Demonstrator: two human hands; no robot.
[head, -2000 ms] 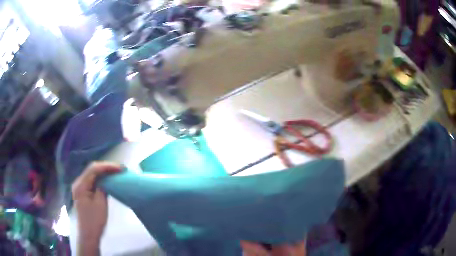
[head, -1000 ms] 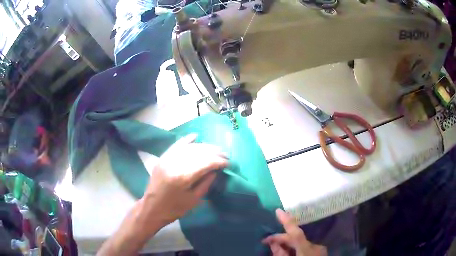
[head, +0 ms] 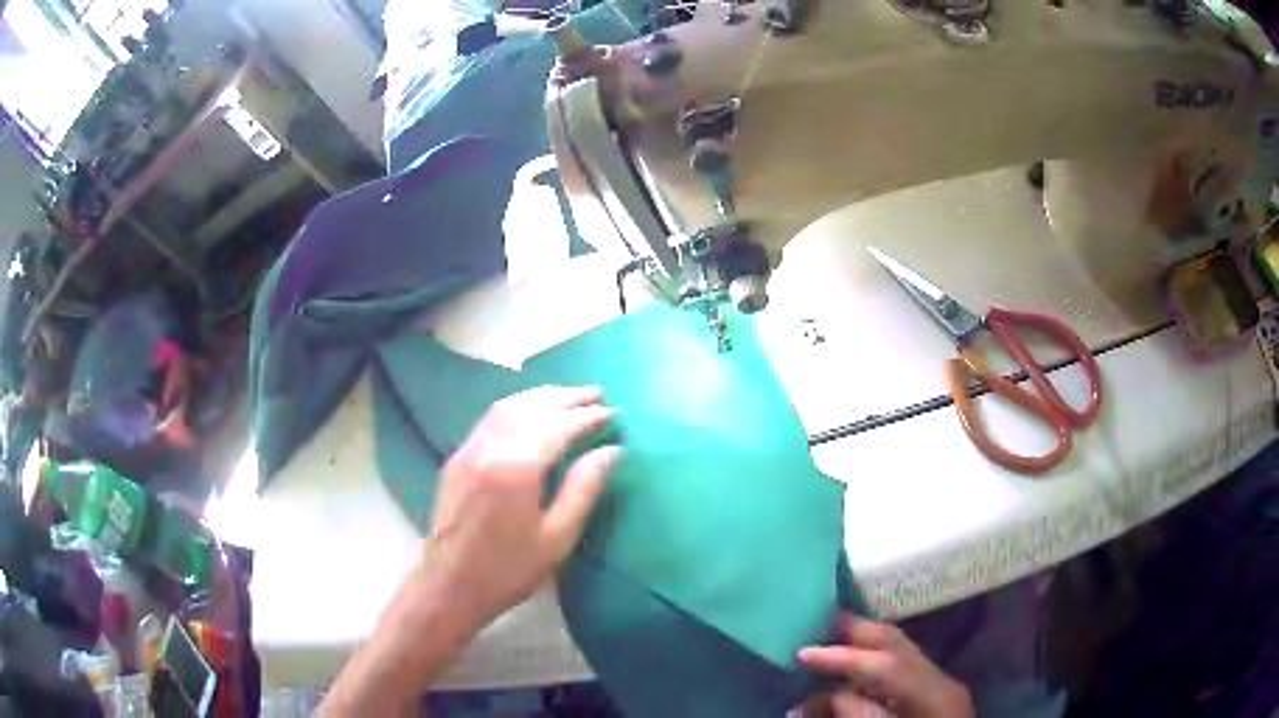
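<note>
A teal cut fabric panel (head: 701, 463) lies on the white table, its far end under the presser foot (head: 720, 326) of the cream sewing machine (head: 926, 126). A darker teal piece (head: 659, 638) lies beneath it at the front edge. My left hand (head: 526, 491) rests on the left side of the panel, fingers bent, thumb and fingers at the cloth. My right hand (head: 884, 673) holds the near right corner of the cloth at the table's front edge, partly cut off by the picture's bottom.
Red-orange-handled scissors (head: 1003, 372) lie right of the needle. Joined dark teal pieces (head: 379, 267) trail left and behind the machine. A green bottle (head: 119, 519) is at the far left. A small tin (head: 1213, 302) stands at the right. A ruler edge (head: 1038, 554) runs along the table front.
The view has shifted, so the machine sits further right. The panel now lies flatter and spread under the needle. My left hand has moved off the fold, and my right hand has closed on the near corner.
</note>
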